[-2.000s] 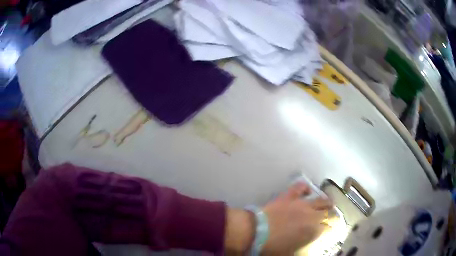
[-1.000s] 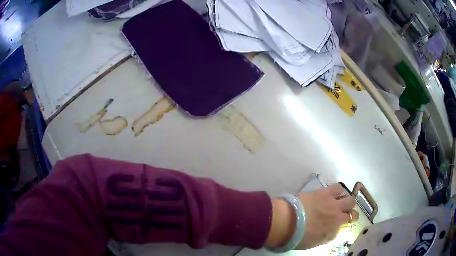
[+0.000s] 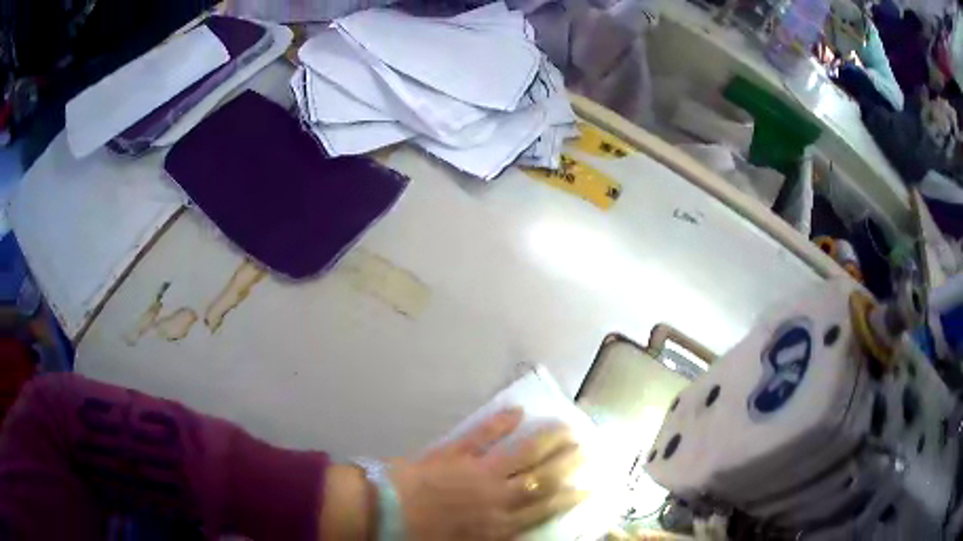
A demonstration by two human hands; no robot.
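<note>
My left hand [image 3: 480,488], with a ring and a pale bracelet, lies flat with its fingers spread on a white panel [image 3: 541,407] at the needle area. The panel's far corner shows past my fingers; its near part is hidden under the hand and in glare. The sewing machine head [image 3: 766,396] stands just right of my fingertips, with the lamp glow below it. A small pale part at the bottom edge near the needle is too blurred to name. My right hand is not clearly visible.
A dark purple panel [image 3: 283,188] lies at the left. A fanned stack of white panels [image 3: 433,79] is at the far edge, beside yellow tape [image 3: 576,182]. A smaller white and purple pile [image 3: 148,90] is far left. A metal loop [image 3: 681,349] is beside the plate.
The view has shifted, so more of the machine head shows. My left hand has drawn back from the metal loop and lies flatter, and more of the white panel shows.
</note>
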